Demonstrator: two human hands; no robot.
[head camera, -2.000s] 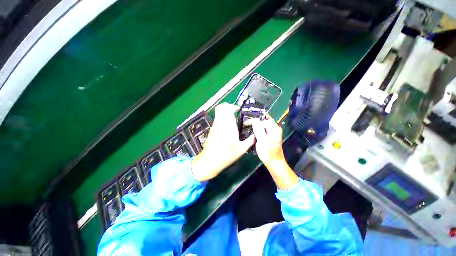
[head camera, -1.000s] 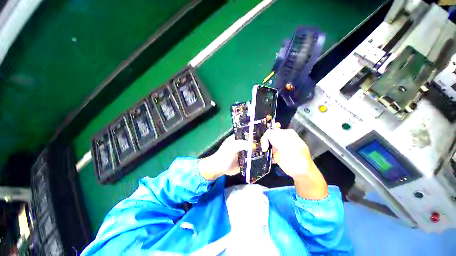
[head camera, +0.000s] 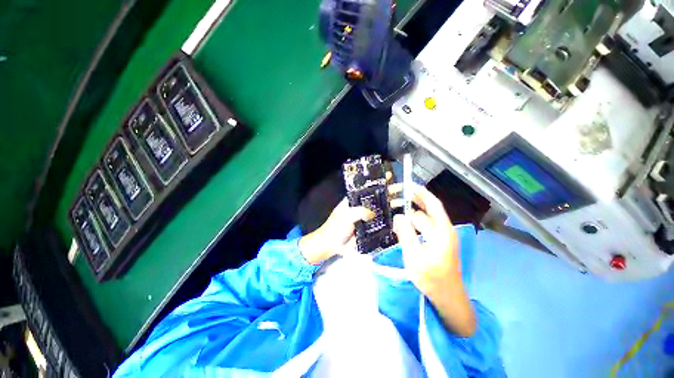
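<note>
My left hand (head camera: 338, 230) holds a dark inner phone module (head camera: 370, 203) with pale print, upright in front of my chest. My right hand (head camera: 430, 240) holds a thin, pale-edged phone frame or cover (head camera: 407, 184), seen nearly edge-on, just right of the module. The two parts look apart at the top; my fingers hide their lower edges. A foam tray (head camera: 240, 131) on the green bench to the left holds several part-built phones (head camera: 187, 107) in a row.
A dark blue fan (head camera: 361, 37) stands at the bench edge. The white machine (head camera: 443, 140) with its touchscreen (head camera: 521, 177), red button (head camera: 618, 262) and greenish fixture (head camera: 562, 52) is at the right. Black stacked trays (head camera: 55, 317) lie at the lower left.
The cover, earlier against the module, is now turned edge-on to its right. Both hands are off the bench, nearer my body. The view has swung right, so tray and fan sit further left.
</note>
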